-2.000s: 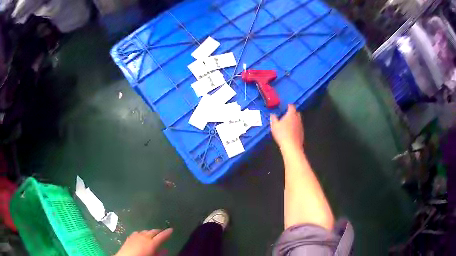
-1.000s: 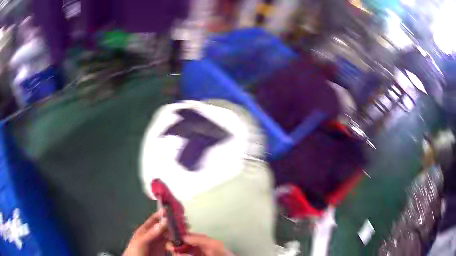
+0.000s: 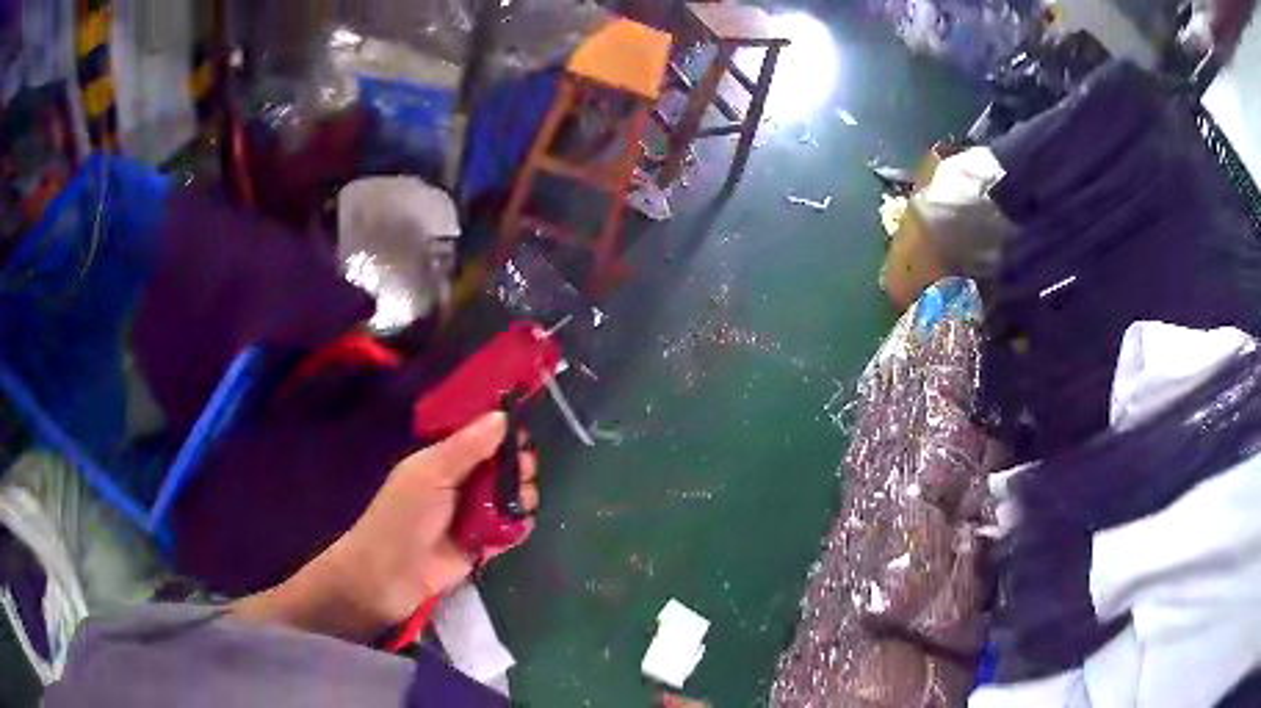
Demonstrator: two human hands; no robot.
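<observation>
A red tagging gun [image 3: 484,380] is raised left of centre, its needle pointing up and right. My left hand [image 3: 415,519] is closed around its handle, with the thumb high and fingertips showing beside the black trigger area. A thin white plastic strip [image 3: 570,408] shows beside the gun's front. Only a small fingertip, seemingly of my right hand [image 3: 678,701], shows at the bottom edge; the rest is cut off. A white card [image 3: 675,643] appears just above it, seemingly on the floor.
Dark cloth fills a blue crate [image 3: 201,457] at left. An orange stool [image 3: 618,58] and wooden table [image 3: 733,21] stand beyond. Plastic-wrapped goods [image 3: 906,512] and dark and white garments [image 3: 1106,208] line the right. The green floor [image 3: 747,415] runs between.
The view has swung right, away from the upturned crate with tags. The red gun was lying there, then was in both hands; now my left hand alone visibly holds it, higher up.
</observation>
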